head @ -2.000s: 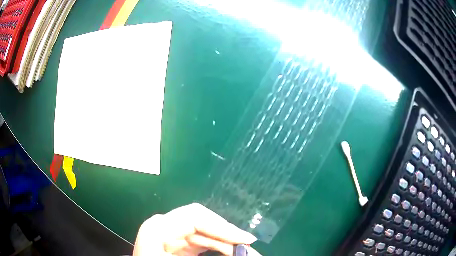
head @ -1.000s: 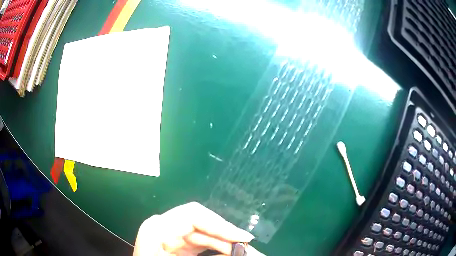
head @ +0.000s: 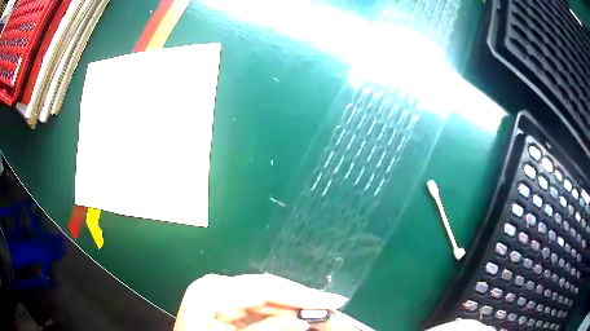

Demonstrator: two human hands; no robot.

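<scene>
My left hand [head: 259,300] is at the bottom centre, cut off by the edge. Its fingertips pinch a small dark-rimmed component with a silvery face [head: 315,315]. A pale part of my right hand [head: 460,325] shows at the bottom edge, right of centre; its fingers and anything in them are out of view. A clear sheet with rows of small oval outlines [head: 369,149] lies on the green tabletop just beyond my left hand, its near end close to the fingertips. A black tray [head: 511,152] at the right has rows of pockets showing silvery ovals.
A white-tipped cotton swab [head: 445,220] lies between sheet and filled tray. A white paper square [head: 147,136] lies at left, with red and yellow tape [head: 94,226] at its edges. Red trays [head: 18,48] and pale boards are stacked far left. Another black tray [head: 543,58] is upper right.
The component has turned in my left fingertips and now lies more sideways. Part of my right hand has appeared at the bottom edge. The view has shifted slightly, moving the swab and trays leftward.
</scene>
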